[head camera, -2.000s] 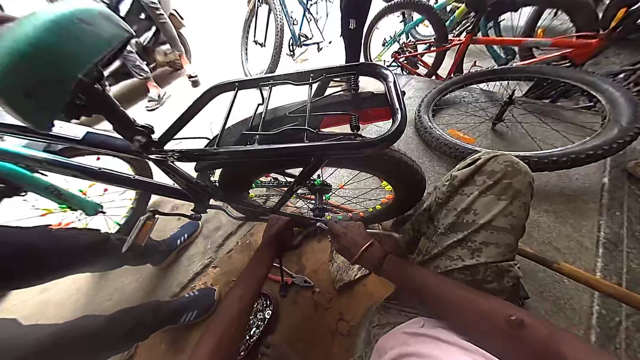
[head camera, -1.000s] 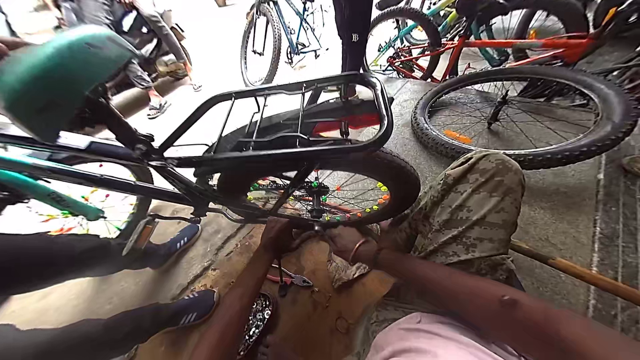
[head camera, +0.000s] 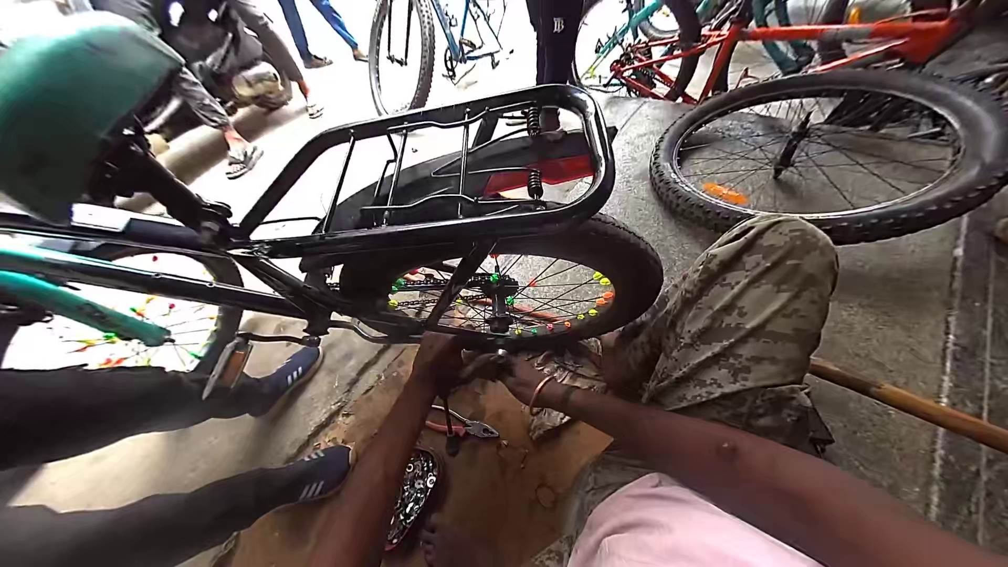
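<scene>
A black bicycle (head camera: 276, 283) with a rear carrier rack (head camera: 594, 150) stands before me. Coloured beads dot the spokes of its rear wheel (head camera: 630, 272). My left hand (head camera: 442, 361) is at the frame's lower rear end, beside the wheel axle. Close to its right, my right hand (head camera: 524, 374), with a bangle at the wrist, has its fingers at a small shiny metal part (head camera: 502, 354) on the axle end. Whether either hand grips something is too small and dark to tell. Below them, pliers with red handles (head camera: 479, 429) lie on the brown ground sheet (head camera: 504, 480).
A tray of small metal hardware (head camera: 413, 492) lies below the pliers. A loose bicycle wheel (head camera: 669, 169) is at the right, near a wooden pole (head camera: 906, 400). A person's shoes (head camera: 327, 472) are at the left. An orange bicycle (head camera: 850, 33) and other bikes stand behind.
</scene>
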